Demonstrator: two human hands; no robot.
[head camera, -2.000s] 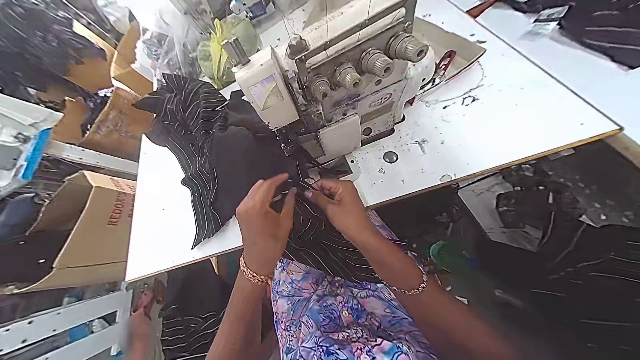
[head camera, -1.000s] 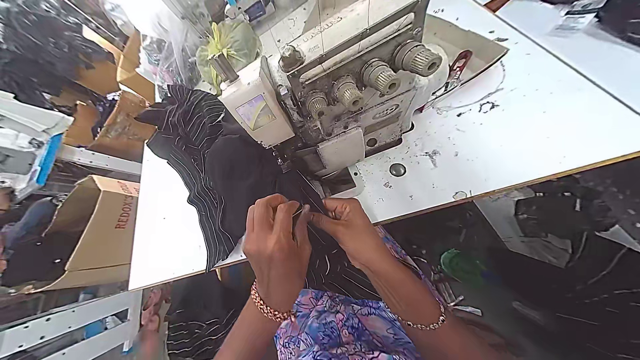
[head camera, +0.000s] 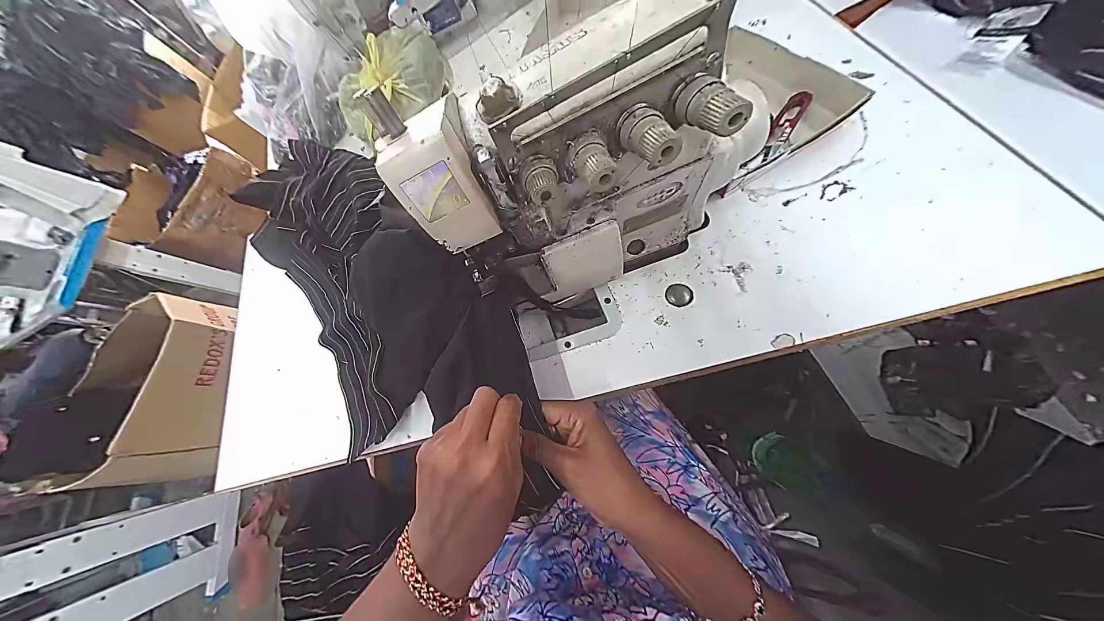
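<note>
Black fabric (head camera: 405, 302) with thin pale stripes along its left part lies on the white table and runs under the presser foot (head camera: 481, 278) of an overlock sewing machine (head camera: 604, 147). Its near end hangs over the front edge, where both hands grip it. My left hand (head camera: 474, 474) has its fingers closed on the fabric, just past the table edge. Close beside it, my right hand (head camera: 578, 448) pinches the fabric's right edge between thumb and fingers. The fingertips are partly hidden by the cloth.
Four tension dials front the machine; several threads rise above it. Red-handled scissors (head camera: 789, 116) rest in a tray (head camera: 837, 90) at its right. Cardboard boxes (head camera: 164, 388) and a white rack (head camera: 112, 552) stand left. A yellow-green bag (head camera: 397, 73) sits behind. Dark cloth lies below, right.
Both hands have moved toward the body, away from the presser foot, still holding the fabric. More of the black cloth now shows between the foot and the hands.
</note>
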